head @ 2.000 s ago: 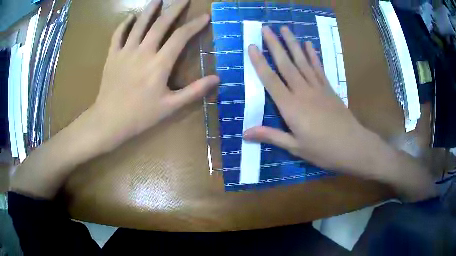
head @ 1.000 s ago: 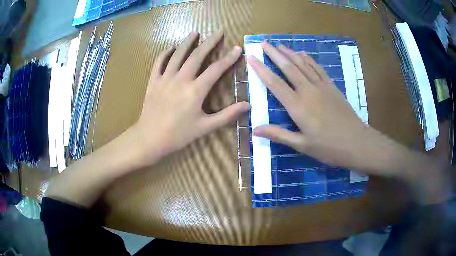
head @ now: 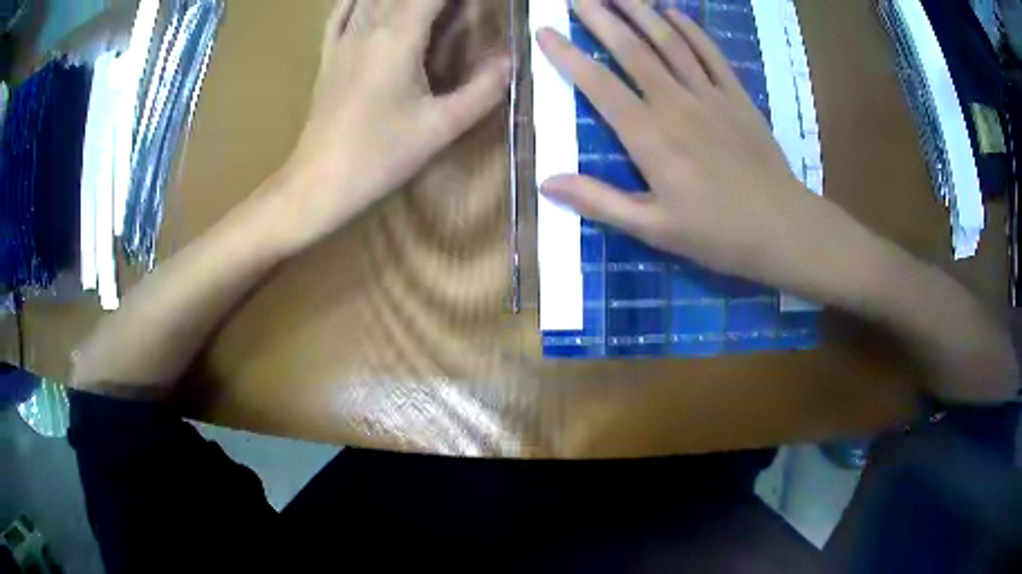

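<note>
A blue cell sheet (head: pixel 661 303) lies on the brown mat, its far end cut off by the top edge. A white strip (head: pixel 559 264) lies along its left edge, and another white strip (head: pixel 781 67) runs near its right edge. A thin silvery busbar (head: pixel 516 213) lies just left of the sheet. My right hand (head: pixel 706 168) lies spread over the sheet, thumb and index finger on the left white strip. My left hand (head: pixel 387 101) is spread at the busbar, thumb tip touching or close to it; some fingers are cut off by the top edge.
Silvery ribbon stock (head: pixel 168 123) and white strips (head: pixel 99 185) lie at the left, beside a dark blue cell stack (head: pixel 39 168). More white strips (head: pixel 941 135) lie at the right. The mat's near edge (head: pixel 471 448) curves in front of my body.
The left white strip, slanted and further in earlier, now lies straight along the sheet's left edge. The busbar now stands upright in line beside it. The view has shifted, so the sheet appears higher up.
</note>
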